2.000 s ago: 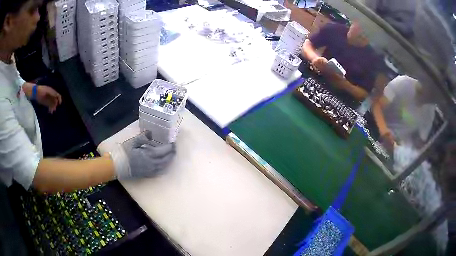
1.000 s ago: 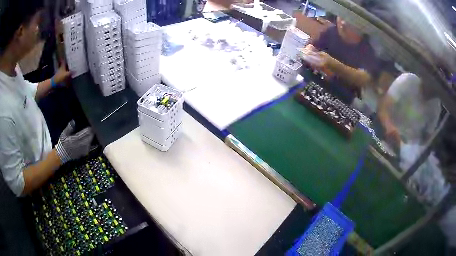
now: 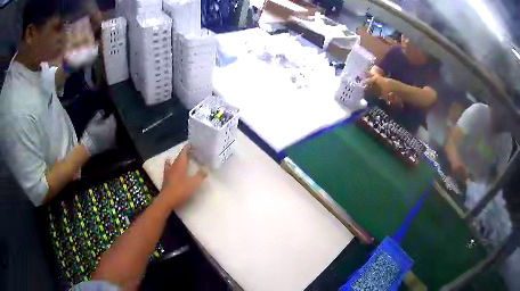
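A short stack of white plastic housings [image 3: 213, 133] stands upright at the far left part of the off-white sheet [image 3: 268, 219]. The top housing is open upward and shows a circuit board with a yellow part [image 3: 220, 115]. My bare left hand [image 3: 183, 177] is beside the lower near-left side of the stack, fingers apart and slightly blurred. The fingertips overlap the stack's edge; whether they touch is unclear. My right hand is out of the picture.
A crate of green-yellow boards [image 3: 100, 219] is low at the left. A person [image 3: 34, 119] with gloved hands stands beside it, holding a white stack. Tall housing stacks [image 3: 154, 62], a blue screw bin [image 3: 379, 270], the green belt [image 3: 353, 165] and other workers also show.
My left hand has come in from the bottom left to the stack. The other person's gloved hand left the stack earlier, and that person now raises white housings. The view has shifted, moving the scene rightward.
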